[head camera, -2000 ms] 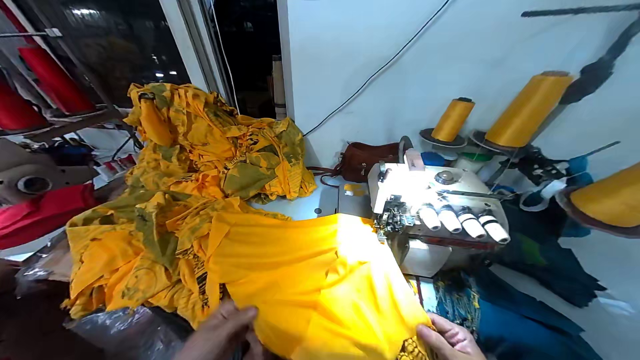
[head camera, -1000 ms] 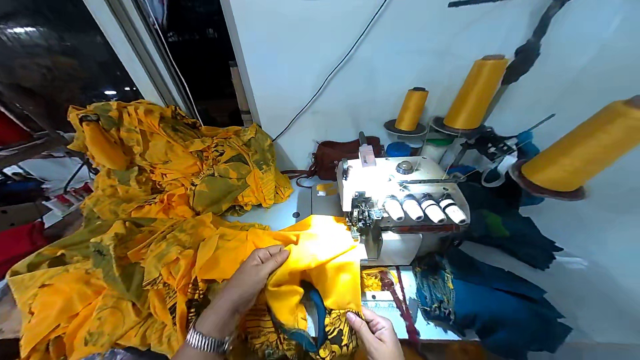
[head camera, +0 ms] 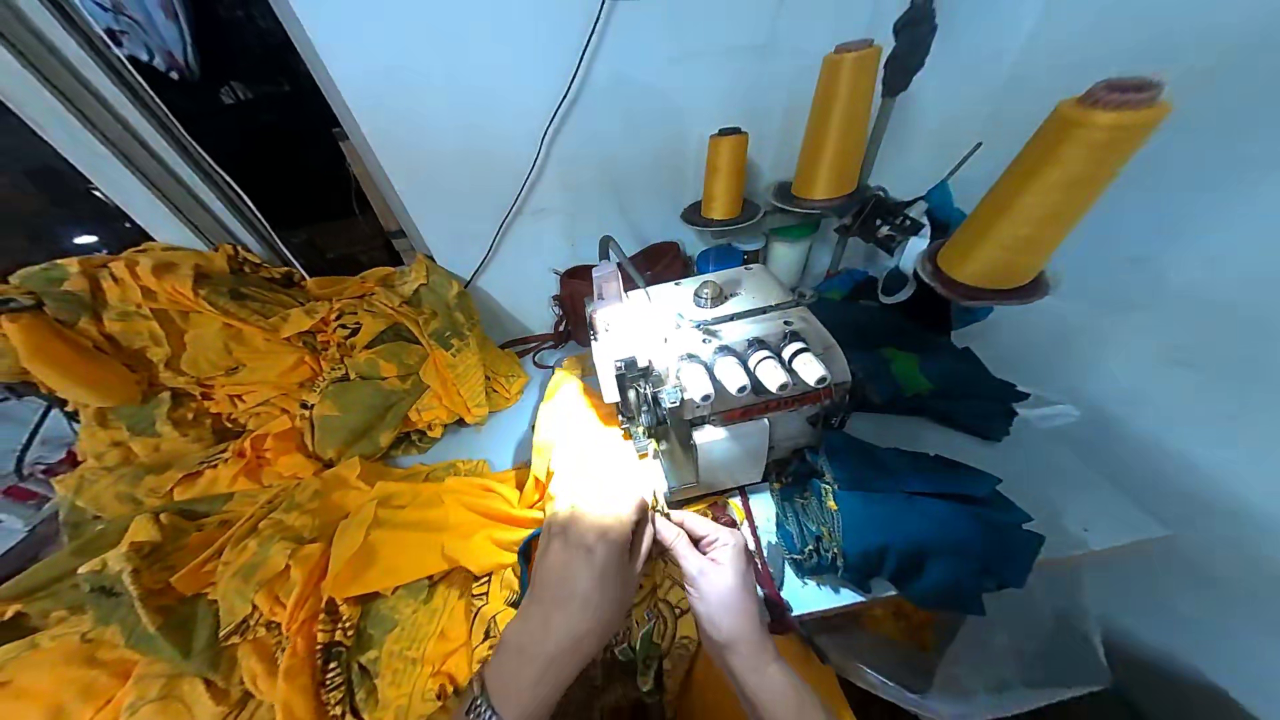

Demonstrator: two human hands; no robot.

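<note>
A white overlock sewing machine (head camera: pixel 720 350) stands on the table with its lamp lit. Yellow fabric (head camera: pixel 575 430) lies at its needle and presser foot area, washed out by glare. My left hand (head camera: pixel 600 525), a metal watch on the wrist, rests on this fabric just in front of the needle area; its fingers are partly lost in the bright light. My right hand (head camera: pixel 705 560) pinches the edge of the fabric between thumb and finger, close beside the left. Patterned yellow and black cloth (head camera: pixel 655 620) hangs below both hands.
A large heap of yellow and green printed fabric (head camera: pixel 250 400) covers the left side. Yellow thread cones (head camera: pixel 830 125) stand on holders behind the machine. Dark blue fabric pieces (head camera: pixel 920 520) lie to its right. A brown bag (head camera: pixel 575 300) sits behind, against the wall.
Both hands have moved up to the machine's needle area with the fabric, which was held in front of the machine before. The view has shifted closer to the machine.
</note>
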